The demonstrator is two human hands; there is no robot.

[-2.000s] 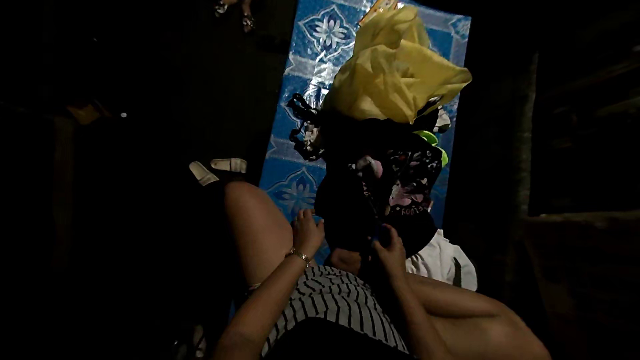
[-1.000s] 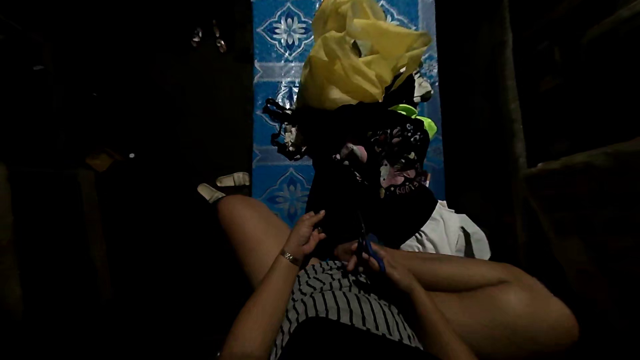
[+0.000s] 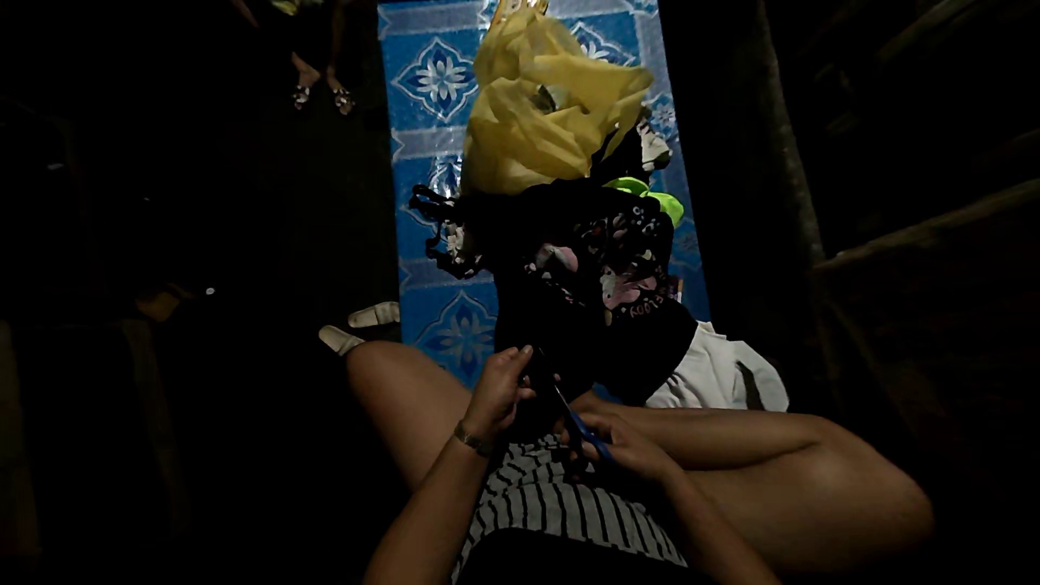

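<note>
My right hand [image 3: 613, 443] is closed around the blue handles of a pair of scissors [image 3: 587, 432], whose blades point up and to the left. My left hand [image 3: 504, 386], with a bracelet or watch at the wrist, pinches the edge of a black fabric just left of the blade tips. The black cloth with pink and white floral print [image 3: 601, 276] spreads from my lap over the blue patterned surface. Where the blades meet the cloth is too dark to tell.
A yellow fabric bag or cloth [image 3: 544, 114] lies farther up the blue patterned surface [image 3: 439, 325]. A lime green item [image 3: 650, 195] and a white cloth [image 3: 715, 374] are on the right. Slippers [image 3: 357, 325] sit at the left; another person's feet [image 3: 321, 85] show at upper left.
The scissors in my right hand now show more plainly, angled toward my left hand. My left hand remains near the black cloth. The view has shifted.
</note>
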